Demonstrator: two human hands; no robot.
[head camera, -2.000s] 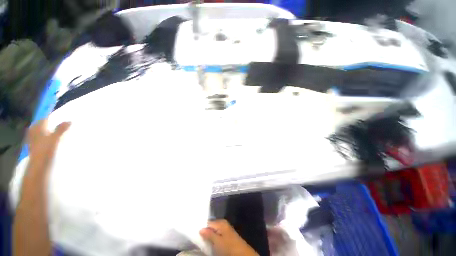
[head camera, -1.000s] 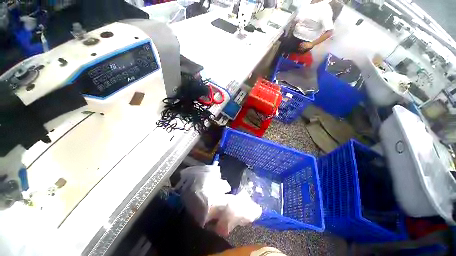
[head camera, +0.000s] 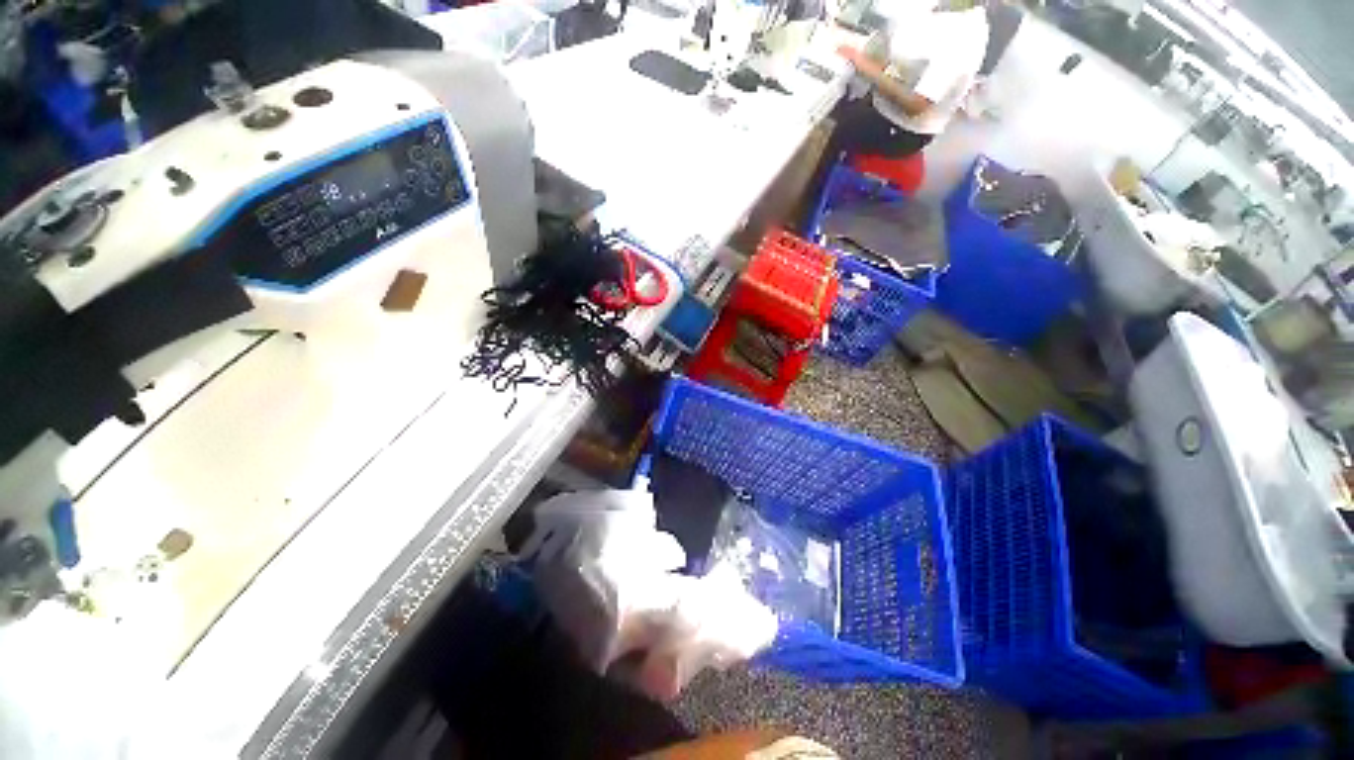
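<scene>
The white sewing machine head (head camera: 349, 275) with a blue-edged control panel stands at the left on the white table. White fabric (head camera: 67, 676) lies at the lower left, overexposed, its edges hard to tell. A tangled heap of black cords (head camera: 557, 315) lies right of the machine, beside red scissor handles (head camera: 631, 279). My left hand is out of view. A skin-toned part of my right hand or arm (head camera: 720, 745) shows at the bottom edge, cut off, with a pale bit at its right end; its fingers and any hold are hidden.
A measuring tape strip (head camera: 349, 639) runs along the table's front edge. A crumpled white bag (head camera: 602, 572) hangs by a blue crate (head camera: 817, 483) holding clear plastic. Beyond are a red basket (head camera: 787, 282), more blue crates (head camera: 1010, 557), a white tub (head camera: 1225, 475) and a seated person (head camera: 928, 74).
The view has swung right from the fabric and needle area to the crates. My left hand has left the picture; the right side shows only a cut-off part. The seated person's arm has moved.
</scene>
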